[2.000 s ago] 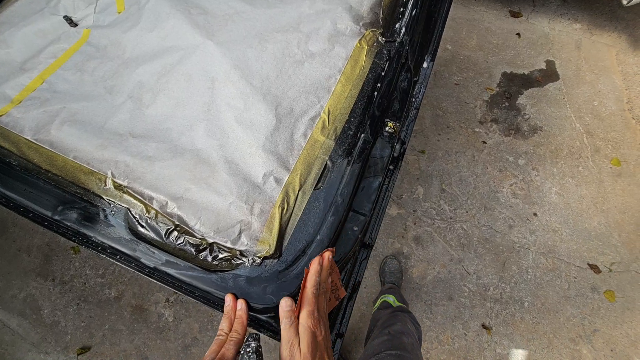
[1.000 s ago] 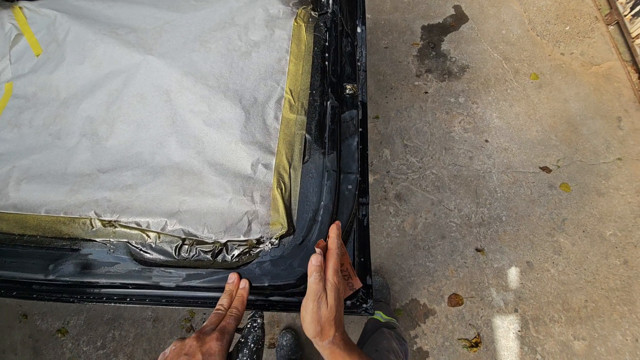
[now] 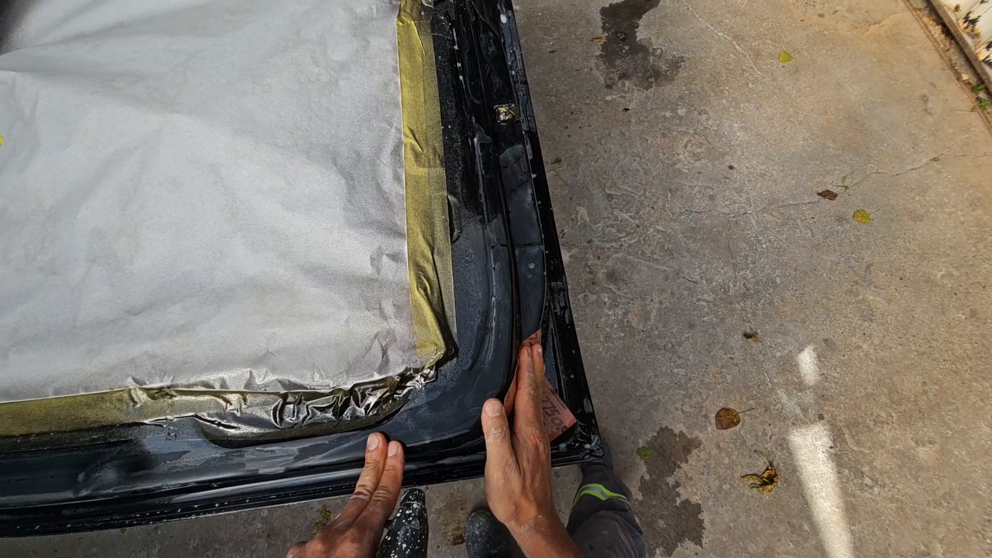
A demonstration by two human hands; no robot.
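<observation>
A black painted vehicle panel frame (image 3: pixel 480 310) runs down the middle and turns a rounded corner to the left. White masking paper (image 3: pixel 201 209) covers its inner area, edged with yellowish masking tape (image 3: pixel 425 170). My right hand (image 3: pixel 521 449) presses a piece of orange-red sandpaper (image 3: pixel 556 415) into the channel along the outer side of the corner, fingers together and pointing up the view. My left hand (image 3: pixel 364 504) rests two fingertips on the frame's lower edge, left of the corner, with nothing seen in it; its other fingers are hidden.
Concrete floor (image 3: pixel 736 271) with damp patches and scattered leaves lies to the right. Below the frame show dark shoes (image 3: pixel 407 523) and a dark trouser leg with a green-yellow stripe (image 3: pixel 601 496). A metal edge (image 3: pixel 949 58) runs at the top right.
My right hand with the sandpaper has moved from the lower part of the corner to the channel on its right side. My left fingertips stay at the lower edge. The view has turned.
</observation>
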